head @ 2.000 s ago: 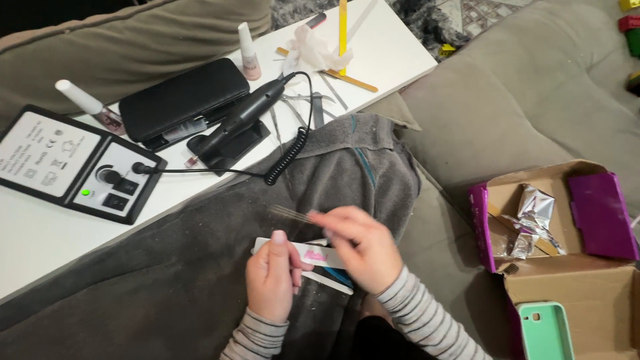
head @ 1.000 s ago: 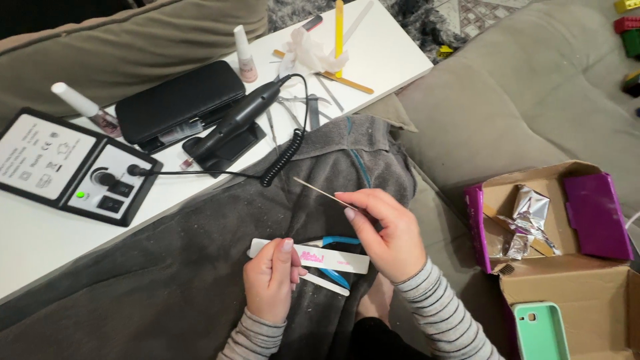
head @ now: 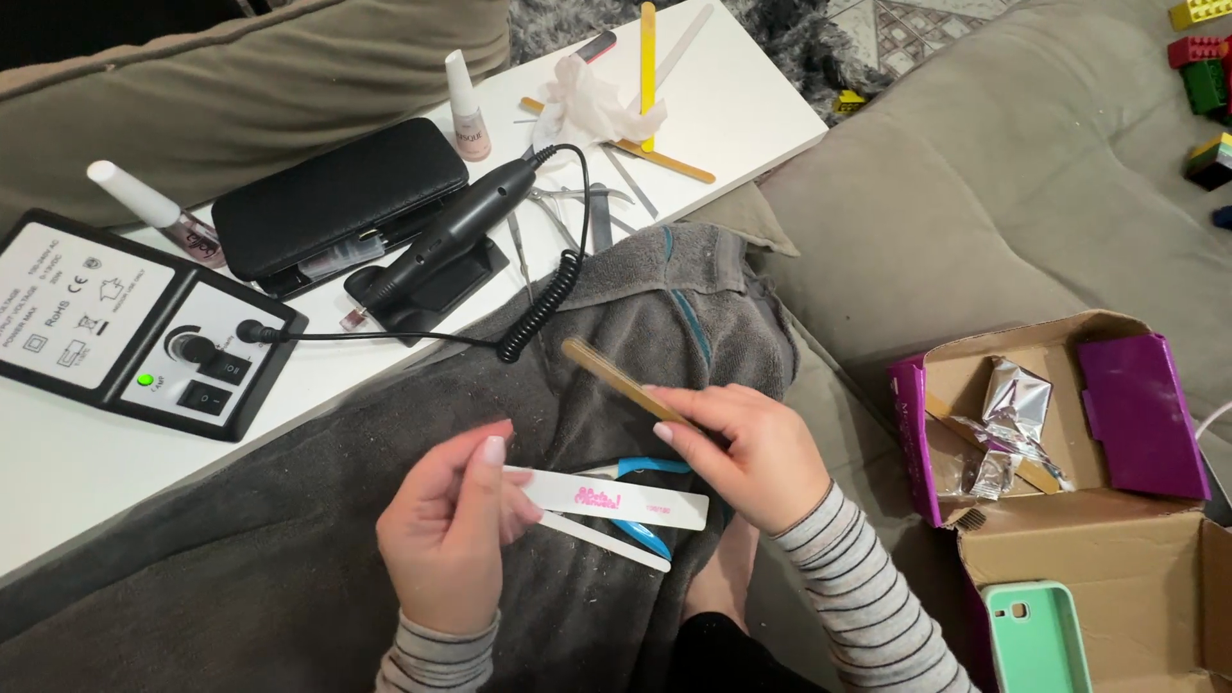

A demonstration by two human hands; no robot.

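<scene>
My right hand [head: 746, 452] grips a tan nail file [head: 621, 380] by one end; its other end points up and left over a dark grey towel [head: 337, 510]. Beside it, my left hand [head: 457, 525] has its fingers curled with the thumb up; a wide white nail file [head: 616, 499] with pink print reaches out from behind the fingers, and whether they grip it I cannot tell. Below that lies a narrow white file [head: 606, 542]. A blue-handled tool [head: 643, 539] lies partly under the wide file on the towel.
On the white table stand a nail drill control box [head: 207, 361], a drill handpiece [head: 462, 221] on its cradle, a black case [head: 337, 197], polish bottles [head: 469, 125], metal tools and a crumpled tissue [head: 587, 106]. At right, an opened cardboard box [head: 1145, 414] and a green phone case [head: 1039, 640].
The tan file in my right hand has turned from edge-on to showing its flat face. My left hand's index finger has lifted away from the thumb.
</scene>
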